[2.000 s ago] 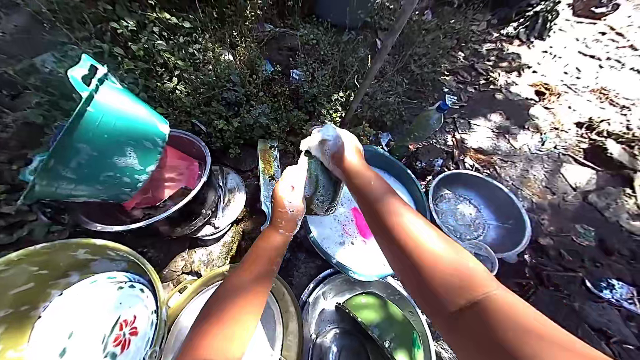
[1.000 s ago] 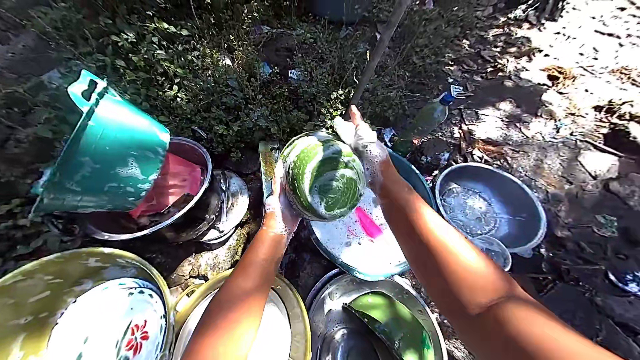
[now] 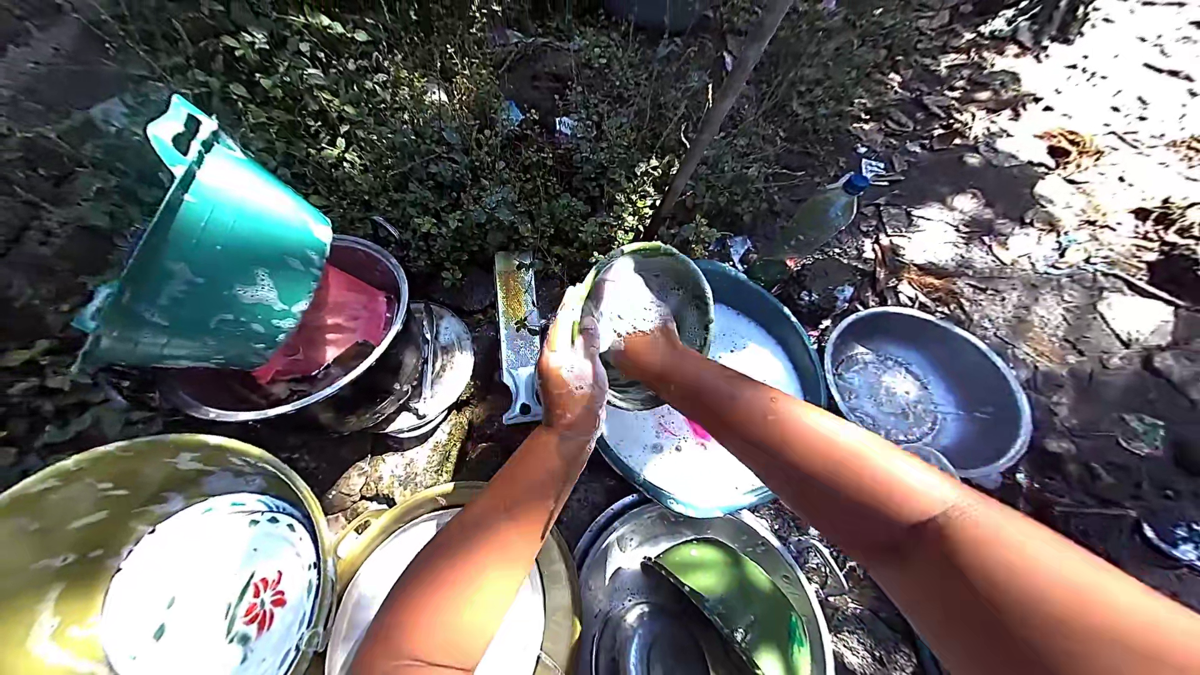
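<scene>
My left hand (image 3: 574, 375) grips the side of a green bowl (image 3: 692, 291), tilted so that its inside faces me. Inside the bowl is my right hand (image 3: 647, 352), wet with white suds that partly hide its fingers; whether it holds a sponge cannot be told. Below the bowl stands a teal basin (image 3: 814, 375) of foamy water, where a pink thing (image 3: 698, 431) shows in the suds.
A teal bucket (image 3: 216, 272) leans over a metal basin (image 3: 401, 281) at left. Nearer are an olive basin (image 3: 187, 459) with a flowered plate (image 3: 206, 581), and a metal bowl (image 3: 609, 553) with a green dish (image 3: 731, 591). At right stand a grey basin (image 3: 975, 403) and plastic bottle (image 3: 820, 220).
The green bowl has turned from showing its green outside to showing its inside. My right hand has moved from the bowl's right edge into it.
</scene>
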